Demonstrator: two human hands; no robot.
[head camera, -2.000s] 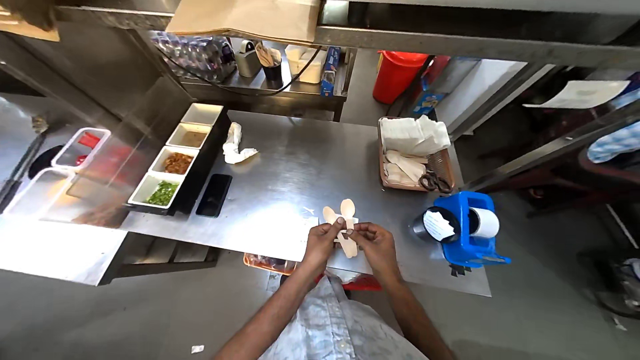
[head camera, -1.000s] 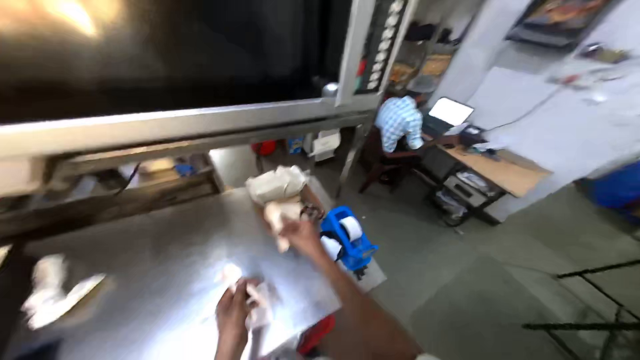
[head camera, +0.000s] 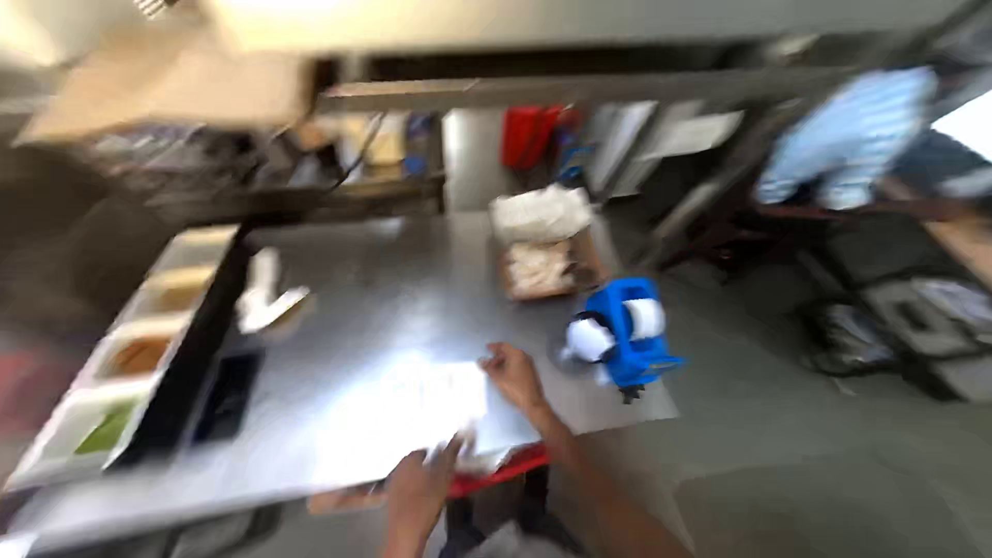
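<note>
The whole view is blurred. My left hand (head camera: 421, 484) is at the front edge of the steel table (head camera: 372, 271), by some pale thing too smeared to name; whether it holds this I cannot tell. Over the table, farther right, my right hand (head camera: 513, 374) has its fingers bent near one another, at the edge of a bright white patch that may be paper or glare. Beyond it a basket (head camera: 535, 293) holds pale pieces and a folded whitish cloth or paper (head camera: 541, 215). Right of that hand stands a blue tape dispenser (head camera: 637, 329) with a white roll.
Food containers (head camera: 139, 355) line the left side, with a dark phone (head camera: 229, 397) and a crumpled white thing (head camera: 263, 294) beside them. A red object (head camera: 508, 469) lies below the front edge. A metal frame crosses above the table. A person in a checked shirt (head camera: 849, 143) is at the upper right.
My right hand has come back from the basket to the front of the table. Two seconds ago both hands were together on wooden spoons. The view has swung right and back.
</note>
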